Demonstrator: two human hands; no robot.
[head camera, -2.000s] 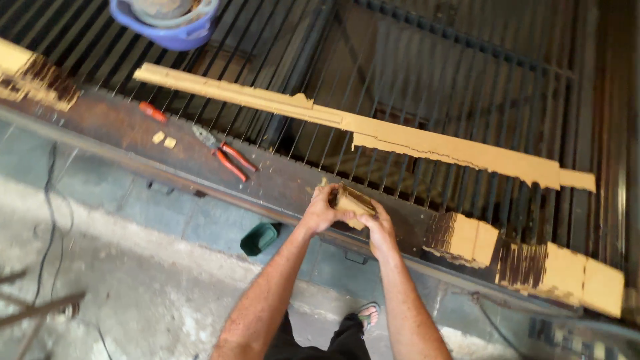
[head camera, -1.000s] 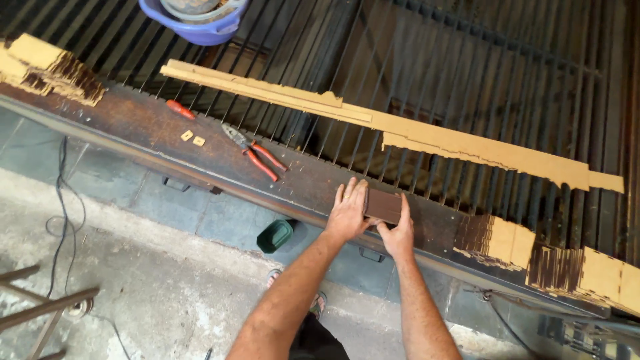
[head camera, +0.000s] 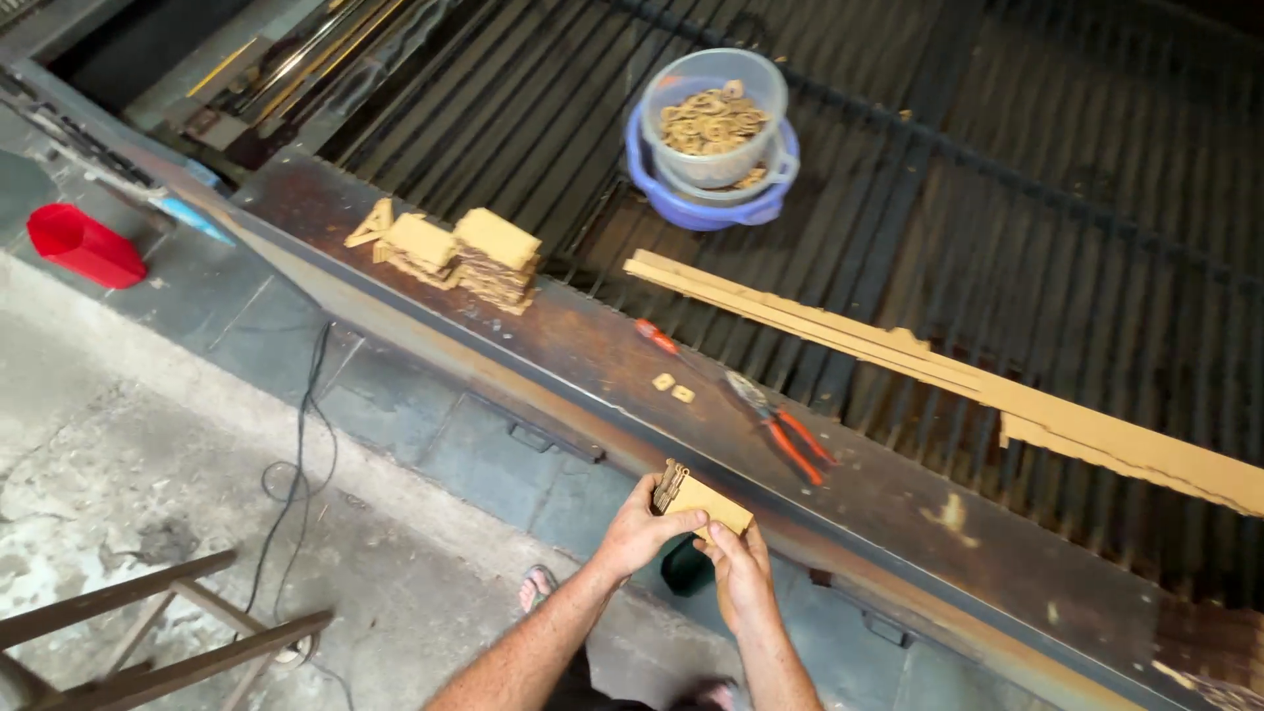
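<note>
Between my left hand (head camera: 642, 528) and my right hand (head camera: 739, 568) I hold a small stack of thin, tan cut board pieces (head camera: 706, 506), just in front of the metal ledge. Its left end has dark cut edges and curled shapes. Both thumbs lie on the top face. Beyond my hands, on the ledge, lie pliers with red handles (head camera: 795, 444), a red-handled tool (head camera: 657, 337) and two little tan pieces (head camera: 673, 387). Farther left on the ledge stand stacks of similar tan pieces (head camera: 497, 240).
The rusty metal ledge (head camera: 583, 346) borders a slatted bed (head camera: 839, 197). On the slats are long tan board strips (head camera: 889, 351) and nested tubs (head camera: 711, 138) with tan rings. A red container (head camera: 87, 247), a green container (head camera: 686, 568), cables (head camera: 306, 415) and a wooden frame (head camera: 168, 632) are below.
The view has swung left. My hands have lifted the stack from the ledge to in front of its edge, and its tan face now shows instead of the dark side seen a second ago.
</note>
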